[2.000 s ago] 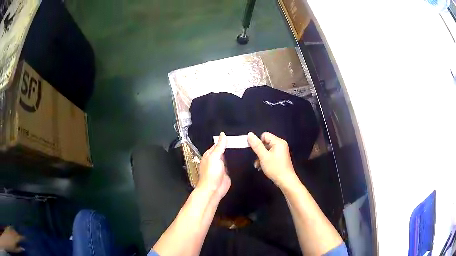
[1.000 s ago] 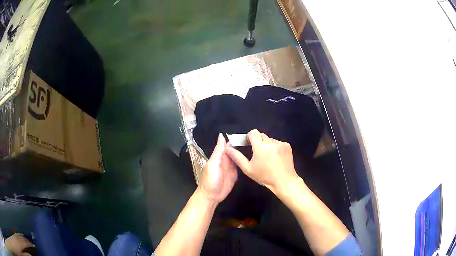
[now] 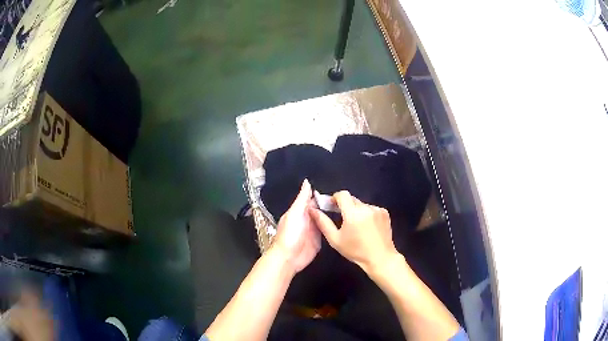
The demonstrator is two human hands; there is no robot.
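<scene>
A small white label or strip [image 3: 325,202] is held between my hands over the black garment [image 3: 380,174]. My left hand [image 3: 297,233] is upright with its thumb side against the label's left end. My right hand [image 3: 360,230] pinches the label's right end, its thumb touching my left fingers. Part of the label is hidden by the fingers. A thin white script [image 3: 379,153] shows on the garment's upper right. The garment lies over my lap and a low carton [image 3: 300,118] with shiny tape or film.
A long white table [image 3: 527,166] runs along the right, with a blue item [image 3: 564,306] on it. A brown box marked SF [image 3: 87,186] stands at the left. A table leg [image 3: 343,40] stands beyond the carton. A person's blurred hand [image 3: 30,316] is at the lower left.
The label was stretched flat between both hands; now my hands are close together and less of it shows. The view has shifted slightly. The other person's hand has moved.
</scene>
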